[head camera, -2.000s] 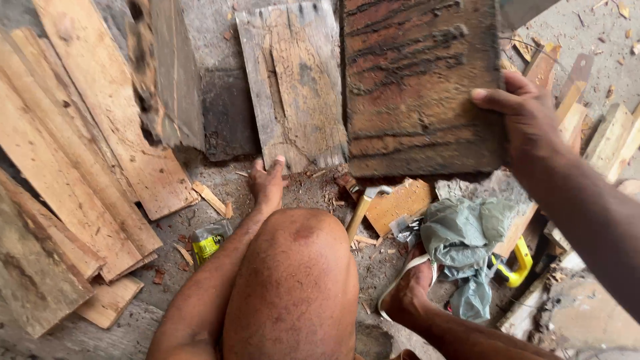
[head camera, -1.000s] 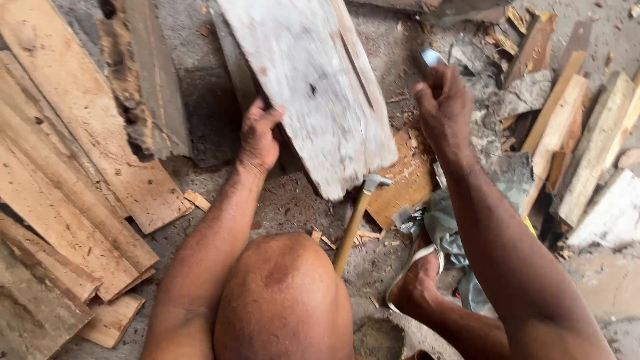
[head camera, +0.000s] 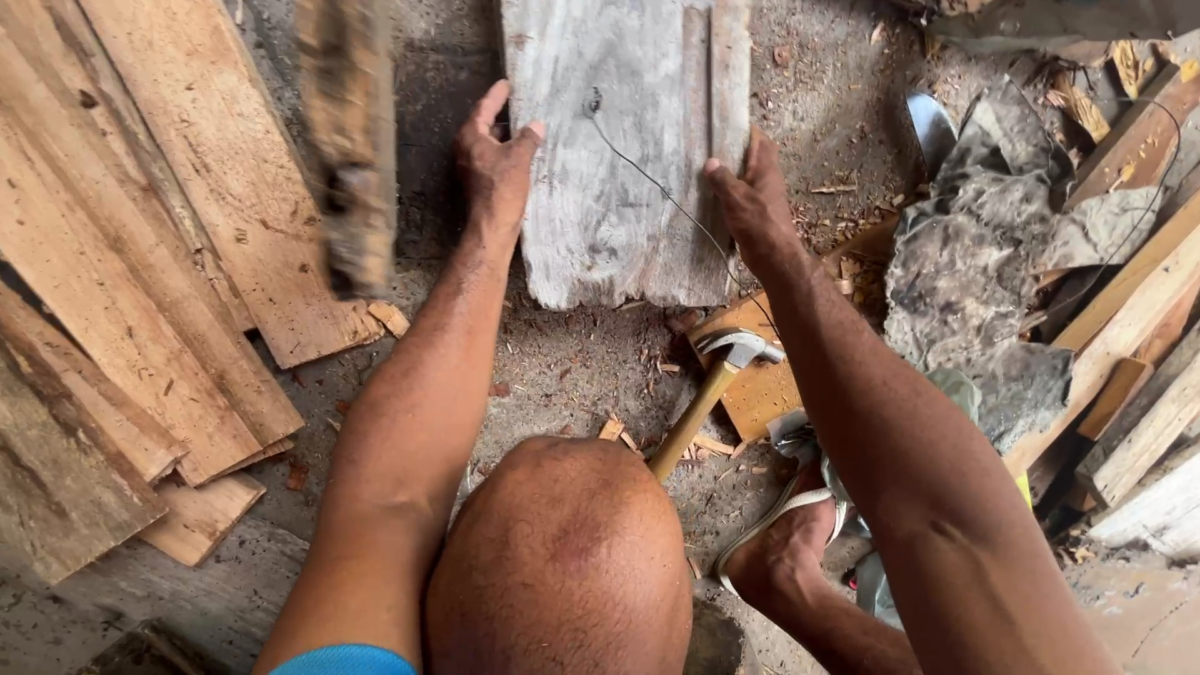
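Note:
Both of my hands grip a weathered grey wooden board (head camera: 619, 187) by its long edges, at the top centre of the head view. My left hand (head camera: 497, 159) has its thumb over the left edge; my right hand (head camera: 755, 206) has its thumb on the right edge. A thin wire runs from a knot in the board down past my right wrist. Just below my right hand, a claw hammer (head camera: 727, 375) with a wooden handle leans with its head over an orange-brown wood piece (head camera: 764, 408). The far end of the board is cut off by the frame.
Planks (head camera: 159, 253) lie stacked at the left, beside an upright rough-edged board (head camera: 347, 150). Crumpled grey sheet material (head camera: 975, 253) and a shiny blade-like piece (head camera: 931, 131) lie at the right, near wood strips (head camera: 1125, 328). Wood chips litter the concrete floor.
The dark, ridged board that my right hand held two seconds ago is gone from that hand. My right hand has moved onto the right edge of the grey board, which now stands straighter in view.

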